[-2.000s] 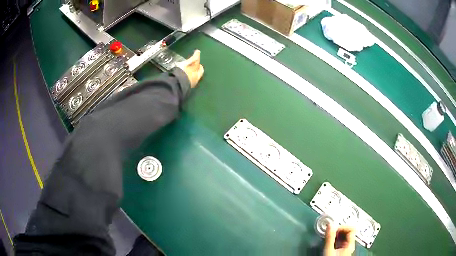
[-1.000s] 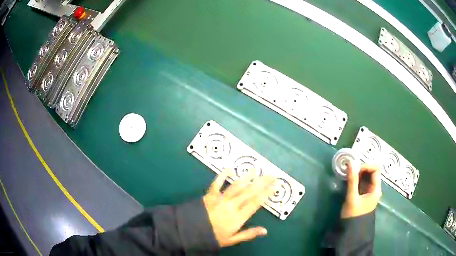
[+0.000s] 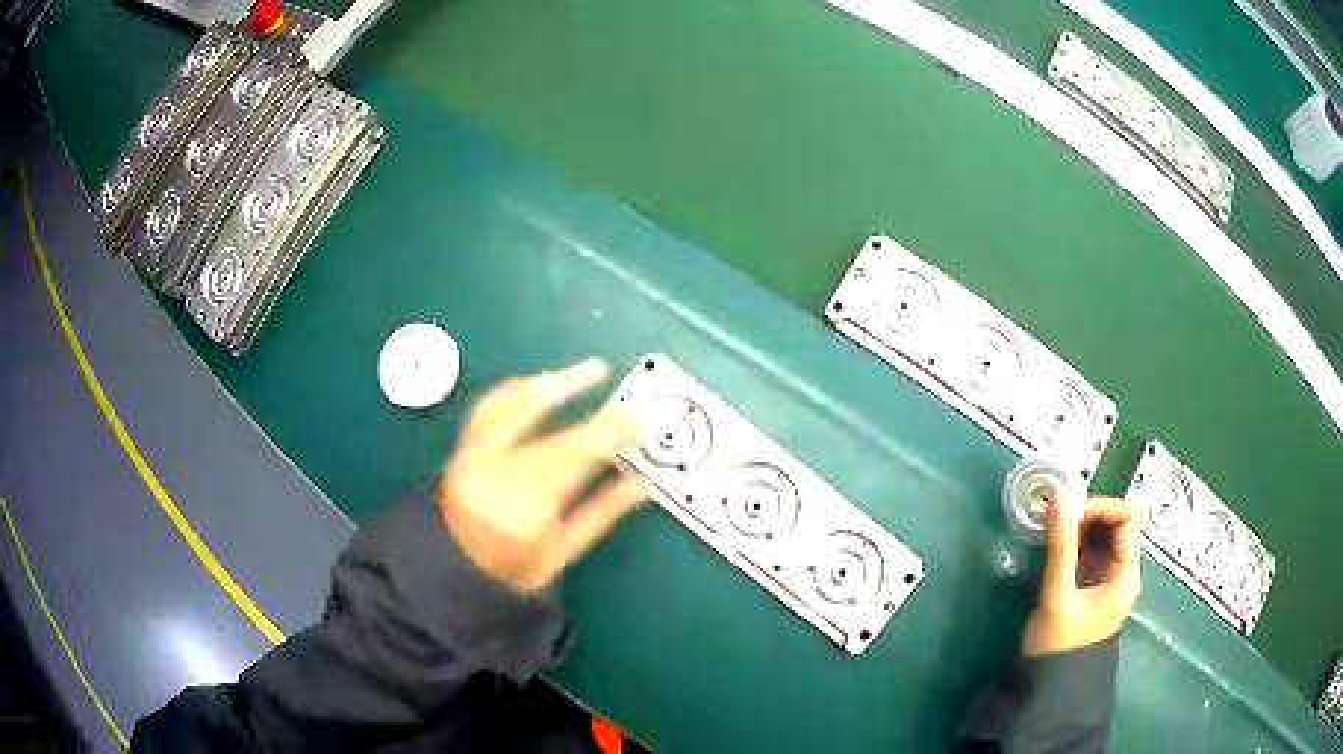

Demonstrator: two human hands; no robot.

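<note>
A silver three-ring plate [image 3: 757, 505] lies on the green mat in front of me, its three ringed recesses facing up. My left hand [image 3: 538, 469] is at the plate's left end, fingers spread and slightly blurred; its fingertips are over or beside the plate's edge, and contact is unclear. My right hand [image 3: 1087, 567] holds a pale round disc [image 3: 1040, 499] between thumb and fingers, to the right of the plate. A loose white disc [image 3: 420, 365] lies on the mat, left of my left hand.
Two more plates lie farther right, one [image 3: 980, 354] behind and one [image 3: 1203, 533] beyond my right hand. Overlapping plates [image 3: 236, 192] are piled at upper left beside a red button [image 3: 267, 18]. Another plate [image 3: 1143, 125] lies by the white stripes, near a white bottle [image 3: 1315, 137].
My left hand first came back from the upper left with a plate on the mat, then moved left off its middle. My right hand still holds the disc. The view has shifted.
</note>
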